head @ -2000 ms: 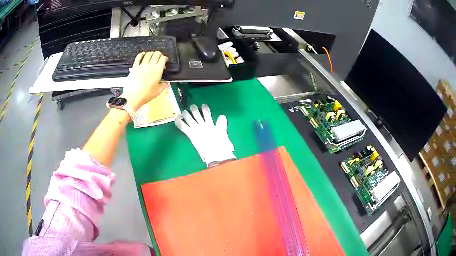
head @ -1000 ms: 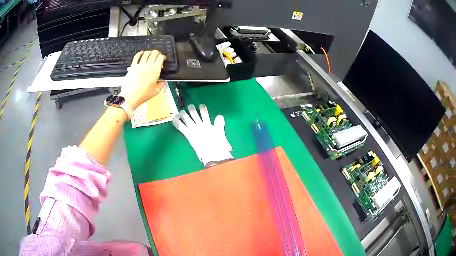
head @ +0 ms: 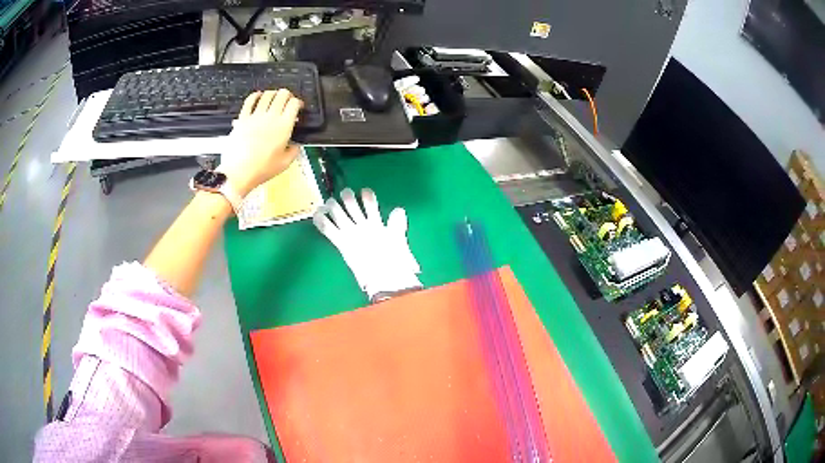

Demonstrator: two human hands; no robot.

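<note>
My left hand, bare and wearing a watch, rests with its fingertips on the right part of the black keyboard and holds nothing. My right hand is not in view. A black carrier on the conveyor at the right holds two green circuit boards, the farther one and the nearer one, each with yellow components and a pale heatsink bar. The mouse lies right of the keyboard, untouched.
On the green mat lie an empty white glove, a red mat and a long clear strip. A paper form lies under my wrist. A small black bin stands behind. A dark monitor stands beyond the conveyor.
The carrier with its two boards has moved a little along the conveyor, towards me. My left hand has stayed on the keyboard.
</note>
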